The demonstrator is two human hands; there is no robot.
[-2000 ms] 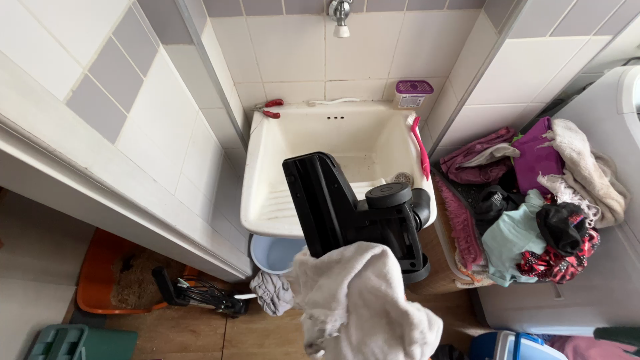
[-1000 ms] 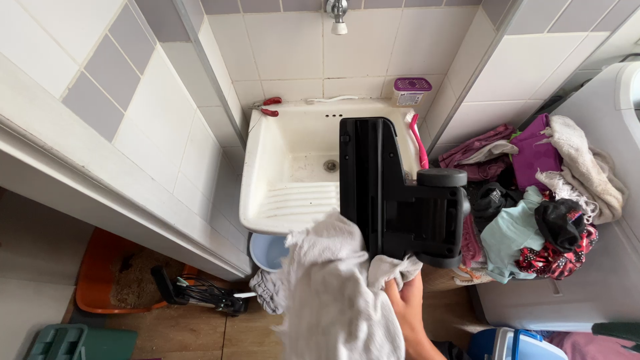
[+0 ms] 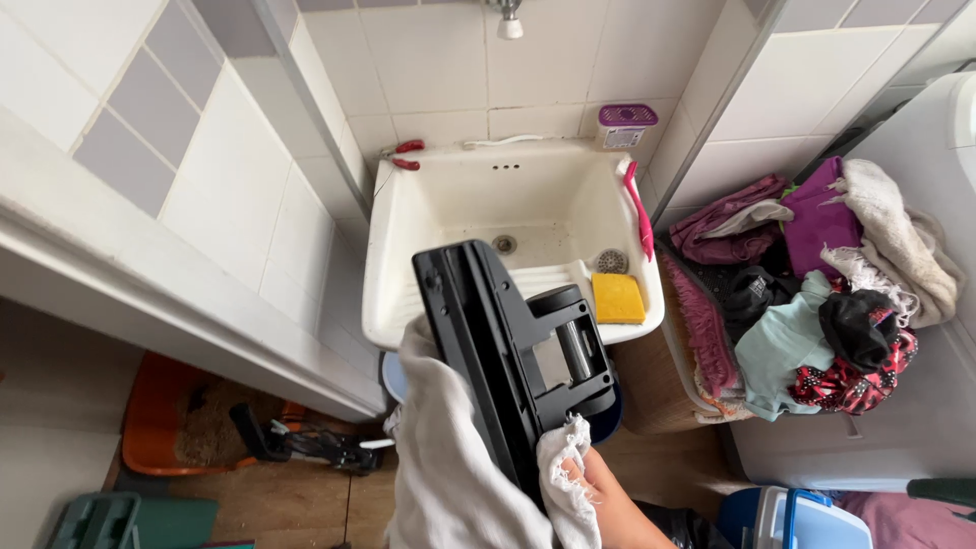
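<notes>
A black plastic vacuum cleaner floor head (image 3: 476, 335) is held up in front of the white utility sink (image 3: 377, 305), its long slotted side tilted. My right hand (image 3: 598, 488) grips its lower end through a frayed part of a whitish cloth (image 3: 450, 450). The cloth hangs along the left side of the head and covers its lower left edge. My left hand does not show; the cloth may hide it. Behind the head, a yellow sponge (image 3: 618, 299) lies at the front right of the sink, near a round drain strainer (image 3: 611, 261).
Red-handled pliers (image 3: 406, 155), a pink brush (image 3: 638, 210) and a purple-lidded tub (image 3: 625, 127) rest on the sink's rim. A tap (image 3: 508, 19) is above. Clothes (image 3: 785, 343) are heaped at right. An orange tray (image 3: 141, 427) and a green bin (image 3: 175, 518) stand at lower left.
The floor head has turned, and its long side now slants down to the right instead of standing nearly upright. The yellow sponge at the sink's front right has come into sight.
</notes>
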